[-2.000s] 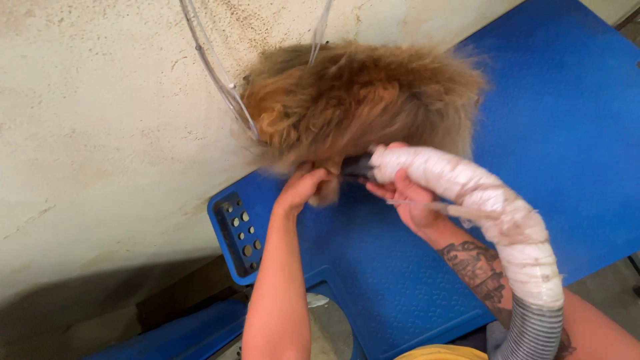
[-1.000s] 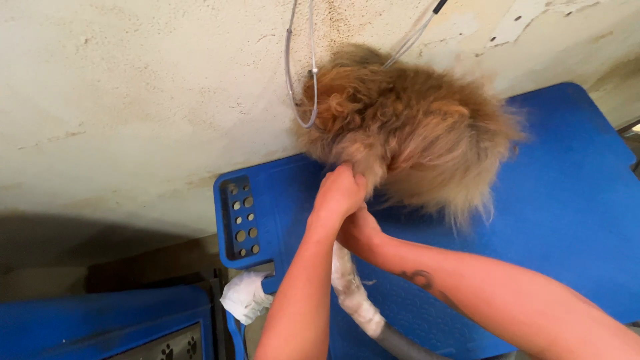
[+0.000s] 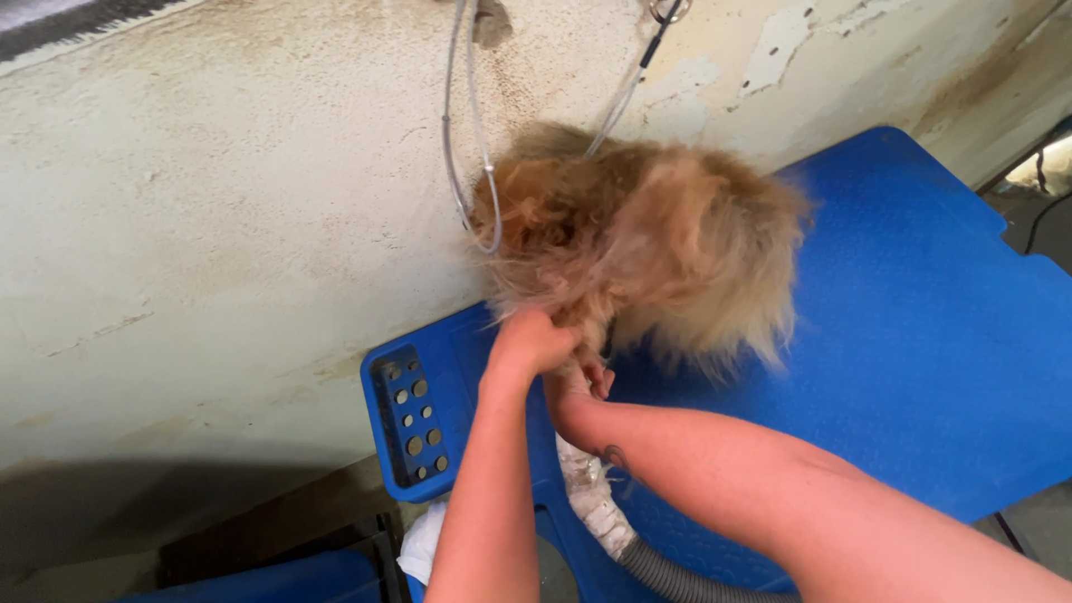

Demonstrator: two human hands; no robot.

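A long-haired, tan and brown dog stands on a blue plastic grooming table against the wall, its coat ruffled. My left hand is closed on the fur of one of its legs. Just below, my right hand grips the end of a dryer hose, wrapped in whitish tape there and bare grey ribbed plastic farther down. The hose's nozzle is mostly hidden by my hands and the fur. A clear cable loop hangs by the dog at the left, and a second cable runs down to its back.
The table's left end has a recessed tray with round holes. A white cloth or paper hangs below it. Another blue surface lies at the lower left. The stained, peeling wall borders the table's far side.
Two seconds ago the taped hose arched over my right forearm; now it runs beneath my hands. My right hand has moved in close below my left. The view has shifted.
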